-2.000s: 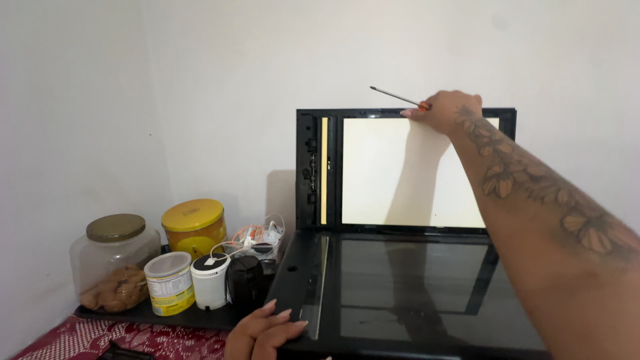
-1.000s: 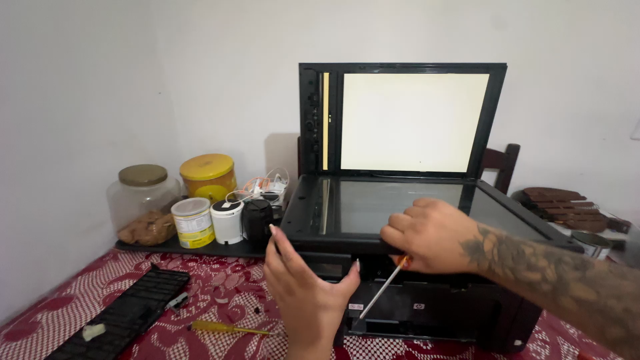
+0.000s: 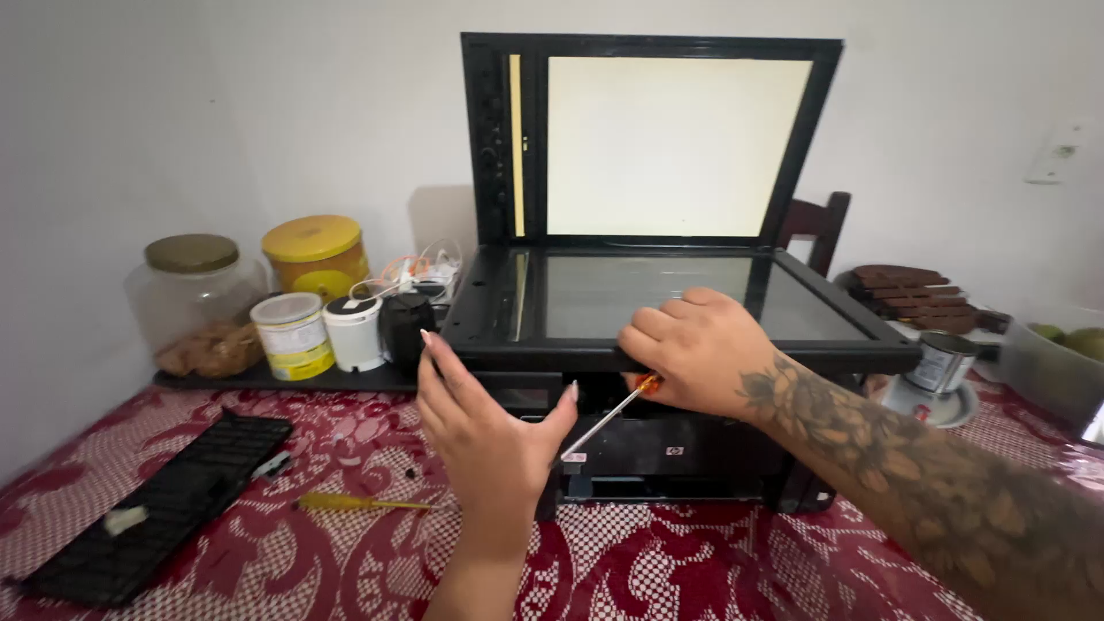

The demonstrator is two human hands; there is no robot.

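Note:
A black HP printer-scanner (image 3: 724, 444) stands on the table, its scanner lid (image 3: 655, 47) raised upright and its glass bed (image 3: 604, 293) exposed. My right hand (image 3: 699, 354) grips the orange handle of a screwdriver (image 3: 604, 423) at the front edge of the scanner bed; the metal shaft slants down and left, its tip close to my left wrist. My left hand (image 3: 492, 423), fingers spread and apart, is at the printer's front left corner; whether it touches the body I cannot tell. A second screwdriver with a yellow handle (image 3: 336, 501) lies on the tablecloth to the left.
A black plastic panel (image 3: 164, 509) lies at the left. Behind it are a jar (image 3: 203, 297), a yellow-lidded tub (image 3: 312, 241), small containers and cables (image 3: 423, 274). On the right are a tin can (image 3: 942, 362), a brown slatted item (image 3: 906, 293) and a bowl of fruit (image 3: 1044, 362).
My right hand has come down from the lid's top edge to the scanner bed's front edge, still holding the screwdriver. My left hand has risen from the front left corner and spread. The view has shifted.

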